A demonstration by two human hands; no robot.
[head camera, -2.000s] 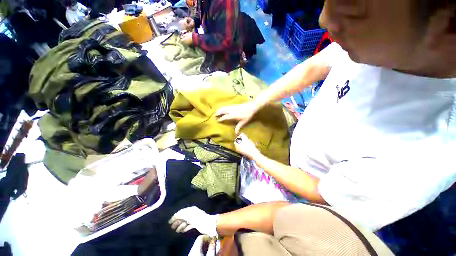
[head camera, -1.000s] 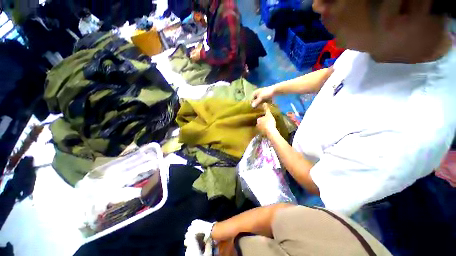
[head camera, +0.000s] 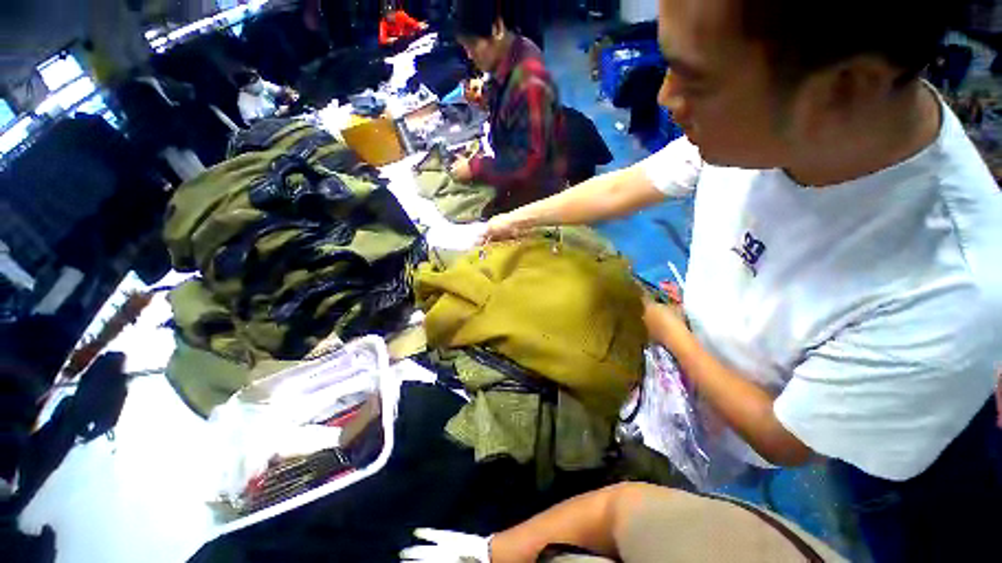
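Observation:
My right hand (head camera: pixel 448 548), in a white glove, is at the bottom edge and partly cut off. Its visible fingers are apart, with nothing seen in them, over a black garment (head camera: pixel 423 456). My left hand is out of view. The black garment lies flat beside a white plastic basket (head camera: pixel 388 412), which holds papers and small brown and red items. A mustard coat (head camera: pixel 538 302) lies bunched on checked green cloth (head camera: pixel 505 423) beyond my hand.
A person in a white T-shirt (head camera: pixel 868 297) stands at right, one hand at the coat's far edge. A clear plastic bag (head camera: pixel 679 412) hangs beside the coat. A large olive garment heap (head camera: pixel 297 247) is at left. Another person (head camera: pixel 527 121) works farther back.
The view has tilted upward. My gloved right hand is lower in the picture, with fingers now spread. The other person's hands have moved apart, and the mustard coat is bunched differently.

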